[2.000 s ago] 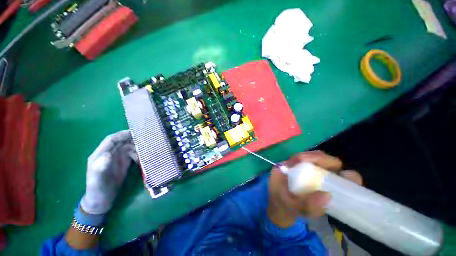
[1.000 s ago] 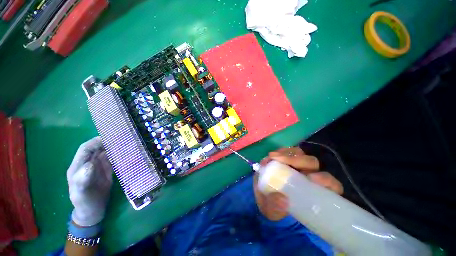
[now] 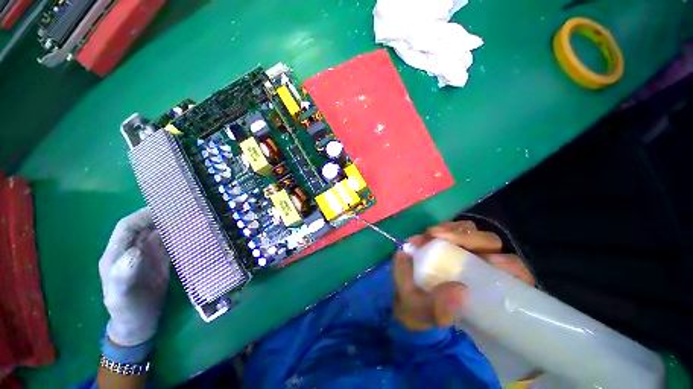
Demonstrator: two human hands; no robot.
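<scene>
A green circuit board (image 3: 251, 171) with a ribbed silver heatsink (image 3: 190, 216) along its left edge lies partly over a red foam pad (image 3: 384, 129). My gloved left hand (image 3: 135, 273) is at the heatsink's outer side, its fingertips hidden behind the heatsink edge. My bare right hand (image 3: 429, 292) is closed around the front of a large translucent white glue syringe (image 3: 543, 327). The thin needle (image 3: 378, 231) points up-left, its tip at the board's near edge beside the yellow capacitors (image 3: 342, 199). I cannot tell whether glue is coming out.
A crumpled white cloth (image 3: 425, 38) lies beyond the pad, with a yellow tape roll (image 3: 587, 52) to its right. Red foam (image 3: 23, 281) is at the far left. Another board (image 3: 72, 30) with red foam beside it is at the upper left.
The view has shifted, so the board and pad appear further left and higher than at first. Since one second ago, the needle tip has moved slightly right along the board's near edge.
</scene>
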